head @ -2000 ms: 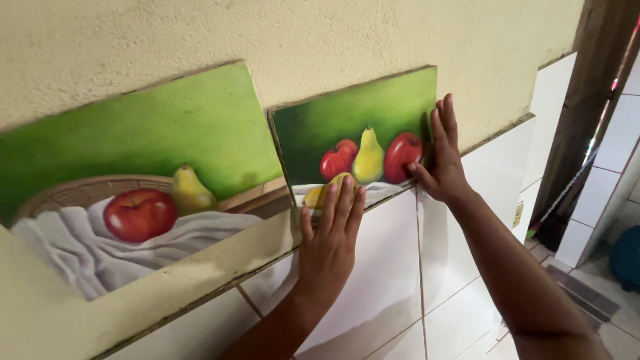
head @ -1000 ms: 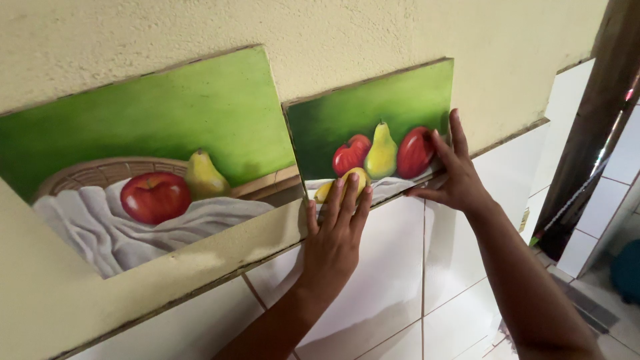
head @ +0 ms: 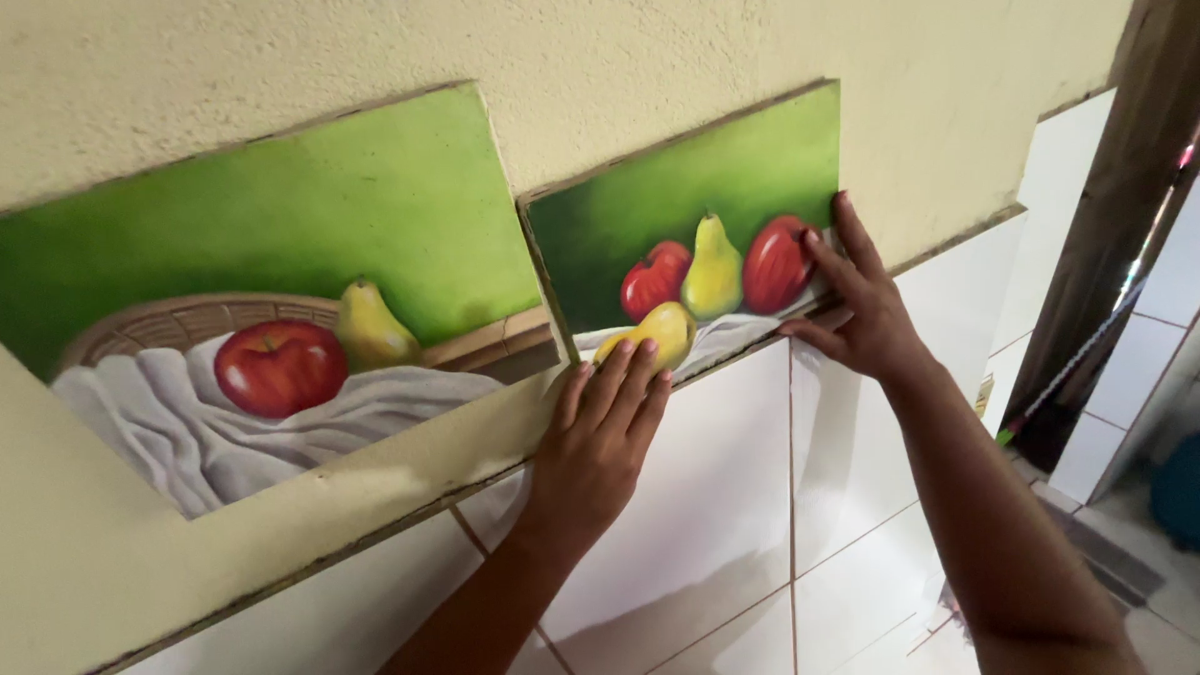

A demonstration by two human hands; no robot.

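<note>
A small painted fruit panel (head: 600, 234) stands against the wall, its lower edge at the top edge of the white tiles. My left hand (head: 605, 431) lies with its fingertips on the panel's lower left part, over the painted yellow fruit. At the panel's lower right corner is my right hand (head: 858, 300), fingers spread, its fingertips on the painted red apple and right edge, its thumb by the bottom edge. A larger painted panel (head: 422, 187), showing a basket, an apple, a pear and white cloth, is on the wall to the left.
White wall tiles (head: 694, 487) with dark joints cover the lower wall, below rough cream plaster (head: 656, 75). The tiling steps up at the right. Beyond it are a dark wooden door frame (head: 1087, 216), a twisted cord (head: 1069, 375) and a blue-green object (head: 1177, 487) on the tiled floor.
My right hand has moved a little down along the small panel's right side, its thumb now by the bottom edge. My left hand remains at the panel's lower left.
</note>
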